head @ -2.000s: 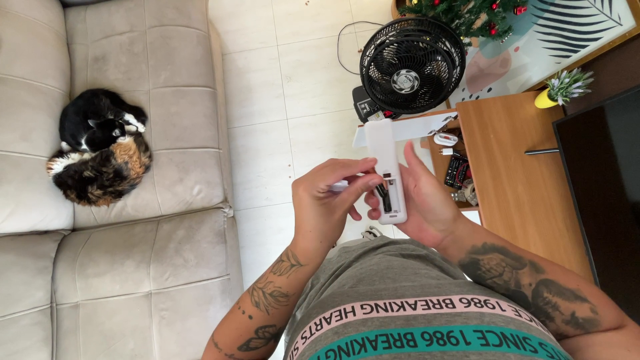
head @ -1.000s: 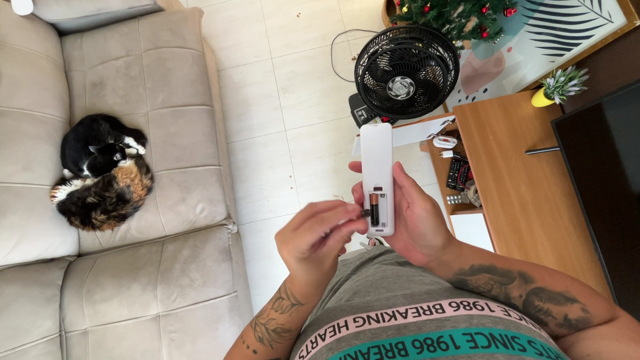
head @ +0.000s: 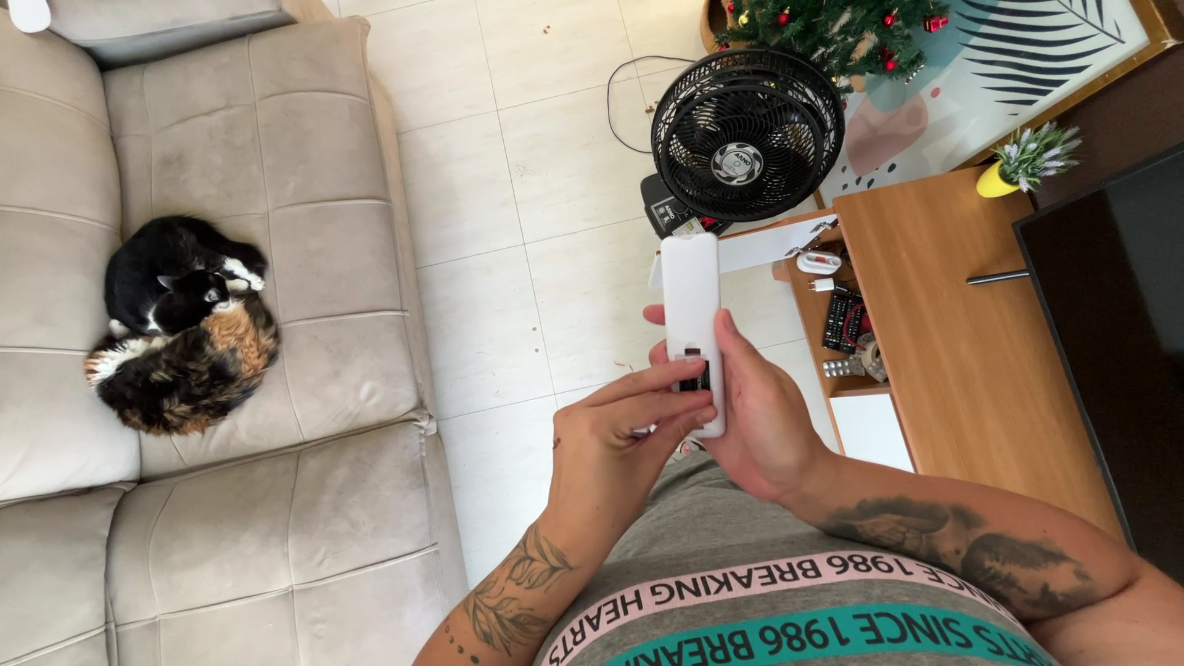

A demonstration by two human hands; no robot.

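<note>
My right hand (head: 772,416) holds a white remote control (head: 692,287) upright along its side, thumb on the near edge, its back facing me. The remote's lower part has an uncovered battery compartment, with a dark battery (head: 696,377) partly visible in it. Over this compartment lie the fingertips of my left hand (head: 620,425), touching the battery and the remote's lower end. A small white piece (head: 645,431) shows beneath the left fingers; it is mostly hidden, and its kind is unclear.
Two cats (head: 185,351) lie curled together on a beige sofa (head: 342,370) at left. A black fan (head: 740,139) stands ahead, near a decorated Christmas tree (head: 832,37). At right, a wooden TV cabinet (head: 962,342) has an open drawer (head: 874,387) holding small items.
My left fingers have moved from beside the compartment onto it, covering much of it. One second ago a battery showed plainly inside. My right hand keeps its hold on the remote.
</note>
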